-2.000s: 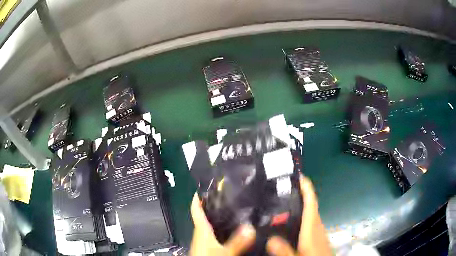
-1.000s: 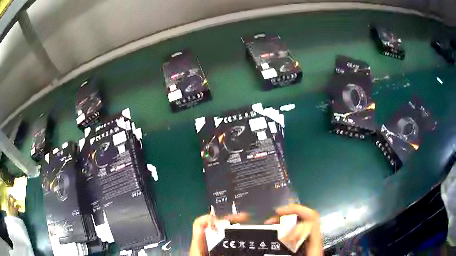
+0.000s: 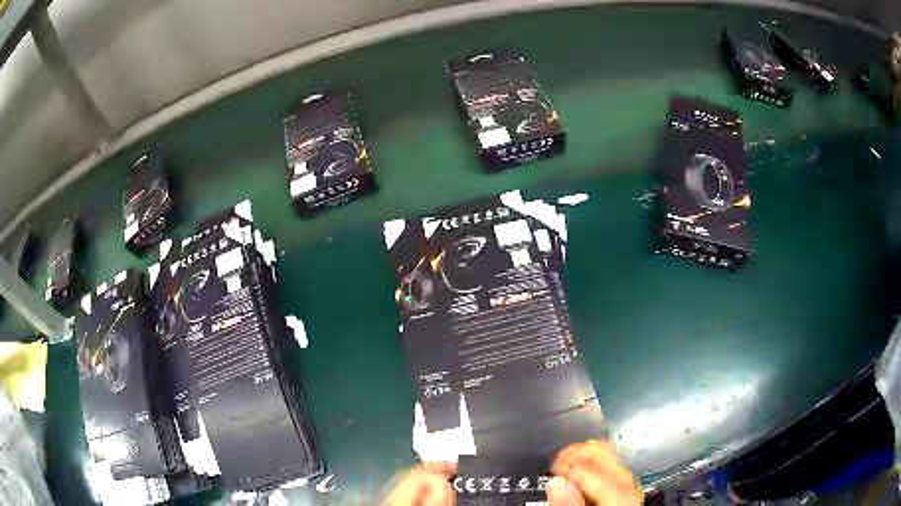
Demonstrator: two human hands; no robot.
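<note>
Both hands show at the bottom edge of the head view, cut off by it. My left hand point(image 3: 423, 486) and my right hand point(image 3: 596, 474) are at the two sides of a black carton end panel point(image 3: 502, 484) with a row of white marks including CE. The fingers hold this carton from either side; most of it is outside the picture. Just beyond the hands lies the working pile of flat carton blanks point(image 3: 494, 336), black printed, with white flaps at its far corners and a white flap area at its near left.
Spare piles of blanks point(image 3: 237, 346) lie at left. Folded retail boxes point(image 3: 329, 153) stand in a spaced row along the far side. One folded box point(image 3: 705, 183) lies at right. A pale yellow sheet point(image 3: 24, 376) and a pale sleeve are at the left edge.
The held carton and both hands have moved lower, towards the picture's bottom edge. The tilted box at the right is gone from its spot. The far row of boxes appears shifted left.
</note>
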